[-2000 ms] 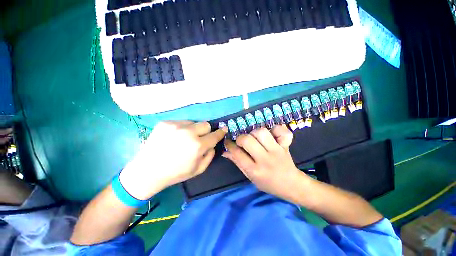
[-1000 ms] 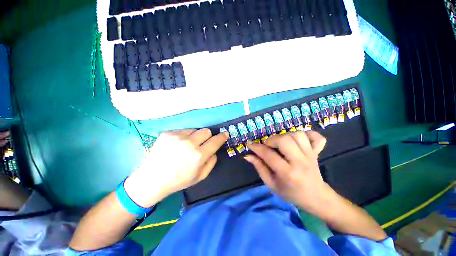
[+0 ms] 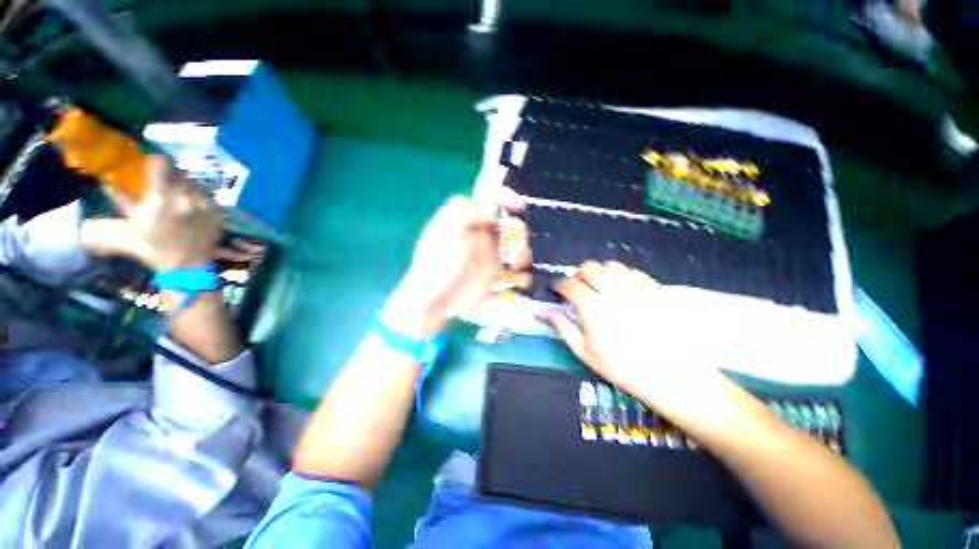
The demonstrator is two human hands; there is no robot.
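Note:
My left hand (image 3: 456, 263) is blurred at the left edge of the white sheet (image 3: 741, 338); whether it holds anything is unclear. My right hand (image 3: 617, 322) is over the sheet's lower left part, fingertips at the near end of the black parts (image 3: 687, 257); its grip is unclear. A green board panel (image 3: 703, 206) with yellow ends lies on the black parts. The black work tray (image 3: 531, 434) lies nearest my body. A row of small circuit boards (image 3: 607, 413) with yellow-white ends is in it, partly hidden by my right forearm.
A coworker's hand (image 3: 172, 220) holds an orange tool (image 3: 97, 150) at the left. A blue box-shaped machine (image 3: 263, 145) stands behind it. A pale blue paper slip (image 3: 889, 349) lies right of the sheet. A dark stack (image 3: 950, 343) is at the far right.
The view has swung left and up, bringing the coworker and board panel into sight. Both my hands have left the board row and moved to the sheet's left part.

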